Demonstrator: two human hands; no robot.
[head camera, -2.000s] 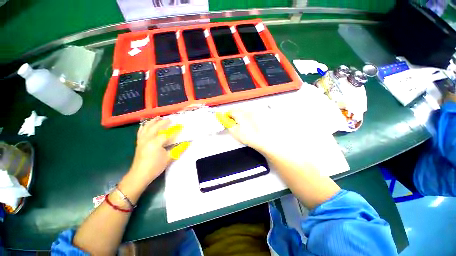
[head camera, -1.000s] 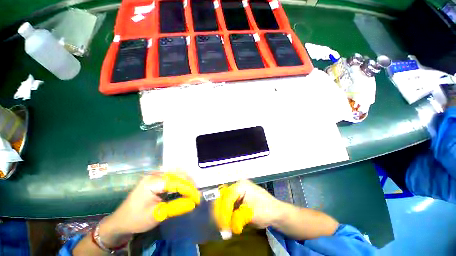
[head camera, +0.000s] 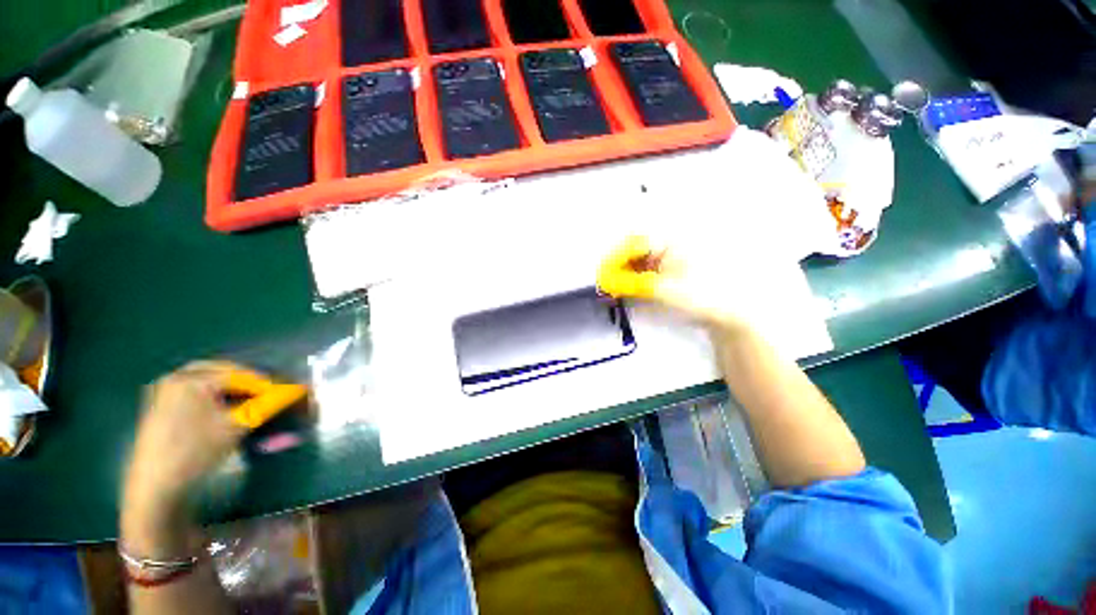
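A smartphone (head camera: 541, 341) lies face up on the white work mat (head camera: 709, 348), its face greyish with a black strip along the lower edge. My right hand (head camera: 649, 279), with yellow finger cots, is at the phone's upper right corner, fingertips close together. Whether it pinches a film there is not clear. My left hand (head camera: 198, 427) is blurred over the bench left of the mat, its yellow-cotted fingertips pointing right. A small pinkish blur shows below them. Whether this hand holds anything cannot be told.
The red-orange foam tray (head camera: 397, 190) of dark phones stands behind the mat. A whitish film pack (head camera: 361, 246) lies between. A translucent bottle (head camera: 90, 142) is far left. Metal-topped jars (head camera: 859, 108) and a whitish waste bag (head camera: 868, 198) are right. A blue-sleeved person is at the right edge.
My hands have moved up from the near bench edge and apart, right to the phone's corner, left to the left bench. The dark sheet between them is gone from there; the phone's face looks greyer.
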